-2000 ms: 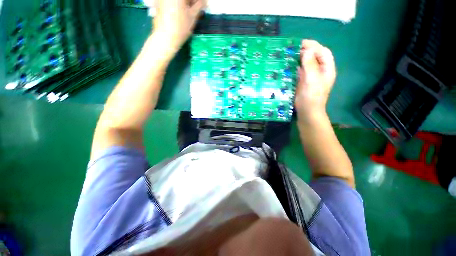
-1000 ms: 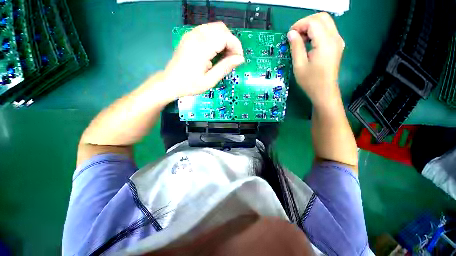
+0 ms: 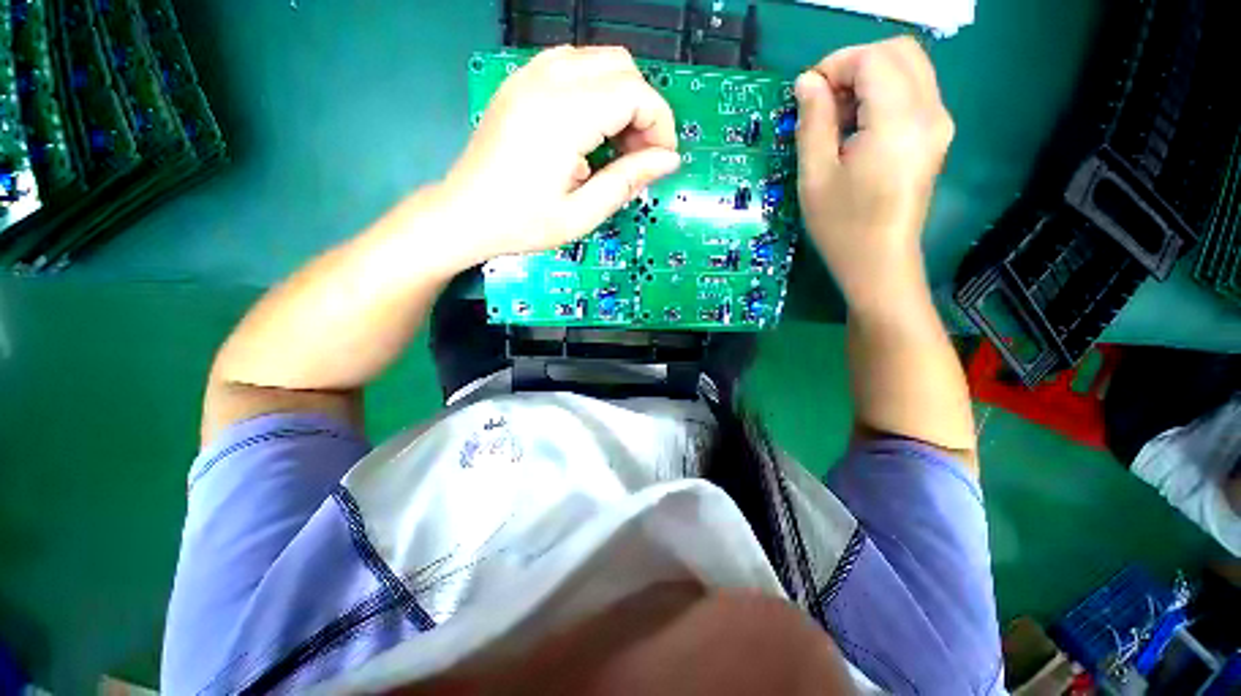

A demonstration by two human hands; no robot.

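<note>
A green PCB panel with rows of blue and small black components lies on the black rack, which shows behind and in front of it. My left hand is over the upper left of the panel, thumb and forefinger bent close together; the panel's left rows are partly hidden under it. Whether it pinches a small part cannot be seen. My right hand is at the panel's upper right edge, its fingertips curled beside a blue component. Whether they grip the edge or the component is unclear.
Fanned PCB panels are at the left. Black slotted racks are piled at the right, with racked boards beside them. A white sheet is behind. A red stool and a person's sleeve are at lower right.
My left hand has moved from behind the panel to over its upper left. My right hand has moved up to the upper right edge. The view has also shifted.
</note>
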